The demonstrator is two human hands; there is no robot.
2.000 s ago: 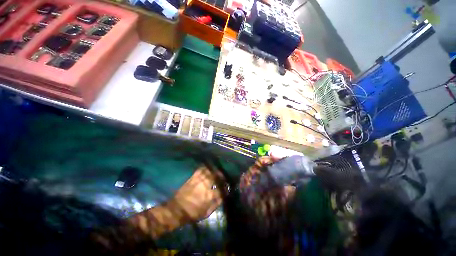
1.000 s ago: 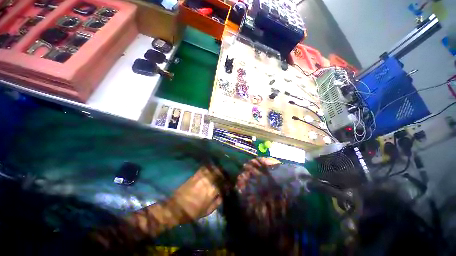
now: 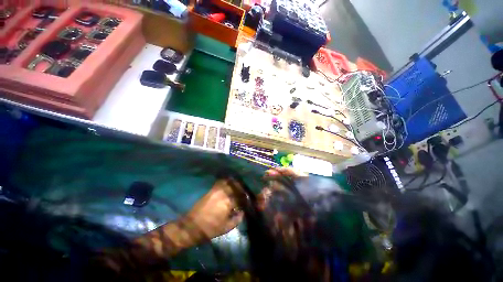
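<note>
My left hand (image 3: 218, 209) is over the green bench mat (image 3: 71, 160), with its fingers bent towards my right hand. My right hand (image 3: 278, 190) is just right of it, dark and blurred. Dark strands hang in front of both hands and hide the fingertips, so I cannot tell what they hold. A small black square part (image 3: 139, 194) with a white corner lies alone on the mat, left of my left hand.
Pink-red compartment trays (image 3: 91, 91) with watch units are stacked at upper left. Dark rounded pieces (image 3: 154, 78) lie beside them. A small parts box (image 3: 197, 134), slim sticks (image 3: 253, 152) and a wooden parts board (image 3: 248, 122) stand behind the hands. A vented power supply (image 3: 361, 110) is at right.
The whole view has shifted slightly, so the bench items appear a little further left. Both hands stay close together in about the same place. The black part still lies on the mat.
</note>
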